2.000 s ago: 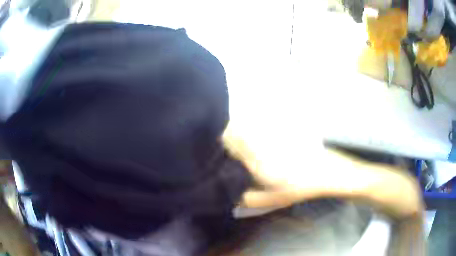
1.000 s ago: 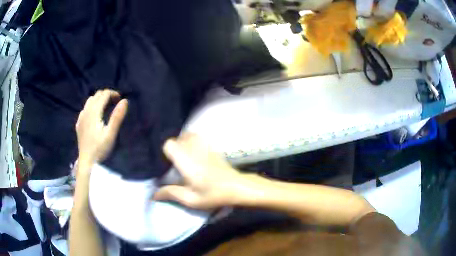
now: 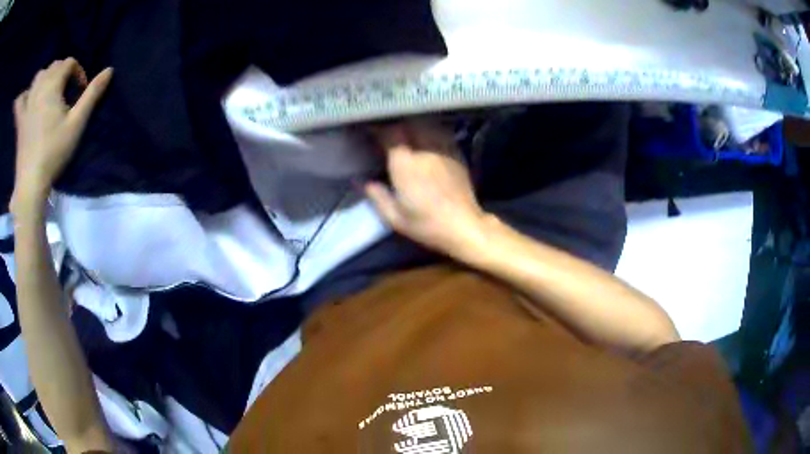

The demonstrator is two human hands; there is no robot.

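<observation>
Black fabric (image 3: 266,35) lies over the table's left part and hangs toward my lap. White fabric (image 3: 142,239) with a thin dark seam line along its lower edge joins it and drapes below the table edge. My left hand (image 3: 58,124) rests on the black fabric at the far left, thumb and fingers apart. My right hand (image 3: 426,191) is at the white fabric just below the table's front edge. Its fingertips are blurred and partly in shadow, so whether they pinch the cloth cannot be told.
The white table (image 3: 568,44) has a measuring tape (image 3: 533,84) along its curved front edge. A blue basket (image 3: 742,137) with items in it is under the table at right. A white board (image 3: 688,266) stands below it. More black and white cloth (image 3: 115,306) lies at lower left.
The view has tilted down to my lap. The yarn and scissors have left the picture. My right hand has moved from on top of the white fabric to below the table edge, and the white fabric is more spread out.
</observation>
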